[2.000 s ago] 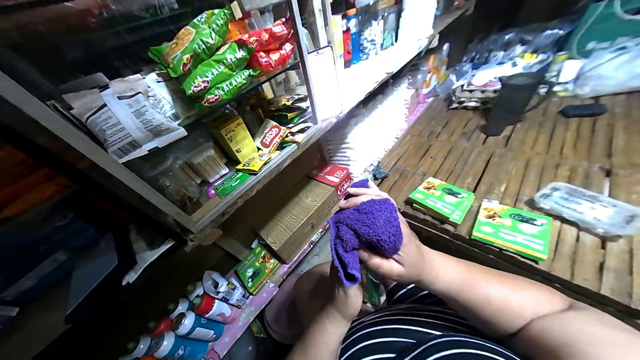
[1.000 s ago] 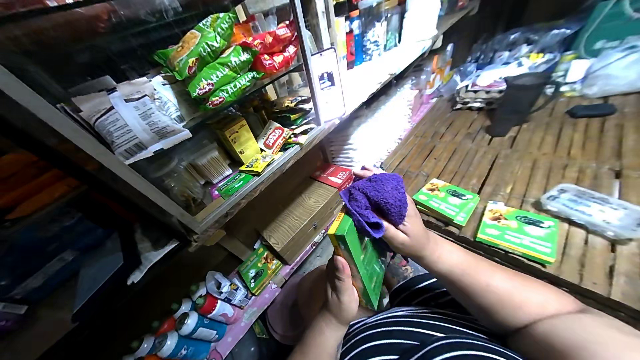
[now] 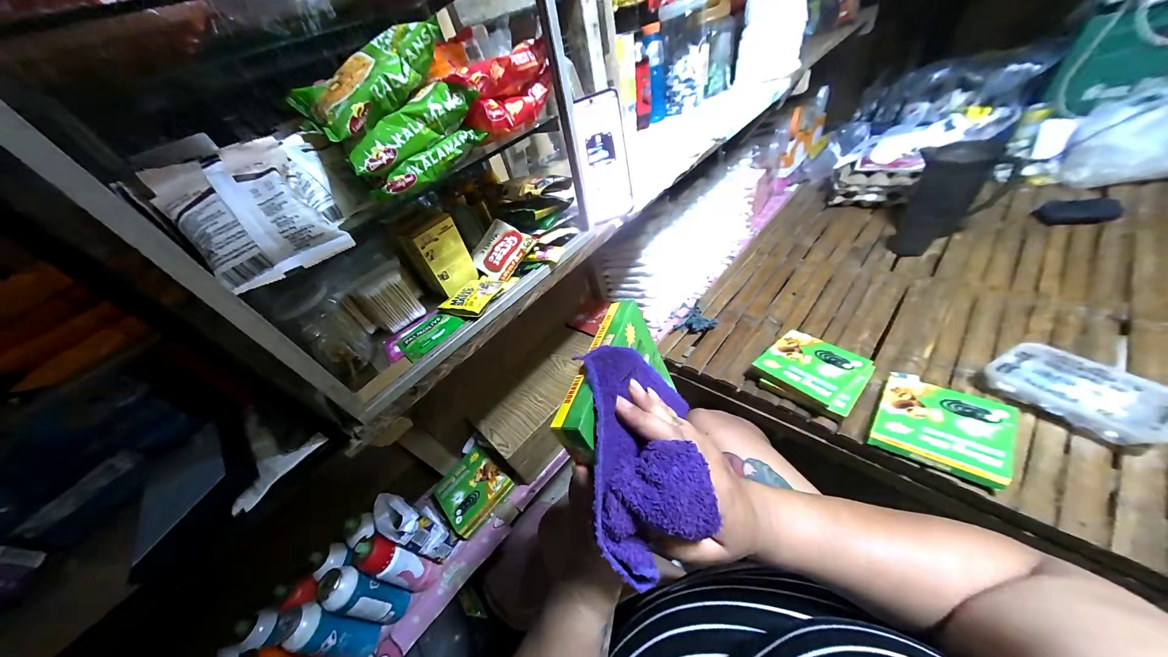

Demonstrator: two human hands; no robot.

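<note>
My right hand (image 3: 680, 456) is closed on a purple terry cloth (image 3: 630, 474) and presses it against the broad side of a green box with yellow edges (image 3: 584, 392). Below the box is my left hand (image 3: 577, 511), in shadow and partly covered by the cloth; it supports the lower end of the box. Similar green mosquito coil boxes lie flat on the bamboo slat table at the right, one group (image 3: 815, 370) nearer the hands and another (image 3: 944, 429) beside it. One more green box (image 3: 473, 491) leans at the lower left, next to a wood-patterned carton (image 3: 534, 406).
A glass-fronted cabinet (image 3: 301, 365) holding snack packs (image 3: 411, 137) stands at the left. Cans and bottles (image 3: 363, 593) crowd a low pink ledge beneath it. A clear plastic container (image 3: 1081, 392), a dark pitcher (image 3: 940, 196) and plastic bags (image 3: 1122, 137) are on the bamboo table (image 3: 912, 310).
Two seconds ago both hands were on the bunched cloth. A second ago the left hand held the green box upright, lower down; now the box is raised and the cloth is spread against it.
</note>
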